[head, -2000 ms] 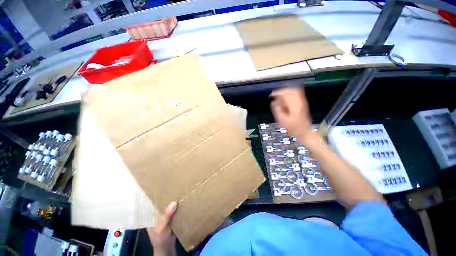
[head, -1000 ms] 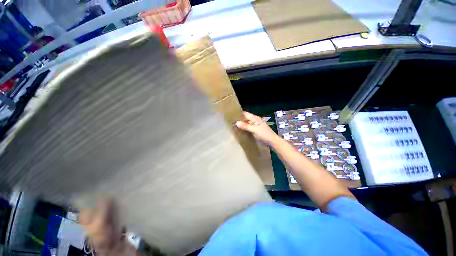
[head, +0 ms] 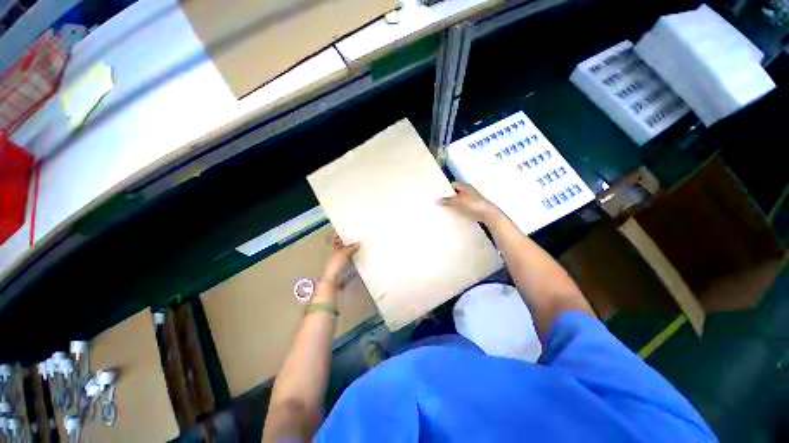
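A tan cardboard sheet (head: 402, 225) is held by its two long edges in front of me. My left hand (head: 340, 260) grips its left edge and my right hand (head: 470, 204) grips its right edge, thumbs on top. What lies under the sheet is hidden. Another cardboard sheet (head: 251, 320) lies to the left, partly under my left forearm, with one small coiled white ring (head: 304, 289) on it. A white parts tray (head: 519, 173) with rows of small dark pieces touches or sits close to the held sheet's right side.
A second parts tray (head: 636, 91) and stacked white trays (head: 705, 62) stand far right. An open brown carton (head: 718, 242) is at right. White-headed cable assemblies (head: 65, 372) lie at lower left. A metal post (head: 450, 86) rises behind the sheet. A red bin (head: 13, 186) is on the upper shelf.
The view has swung right. The large raised sheet is no longer seen up at left. Both hands now hold a sheet beside the parts tray, where the filled sheet of assemblies was visible.
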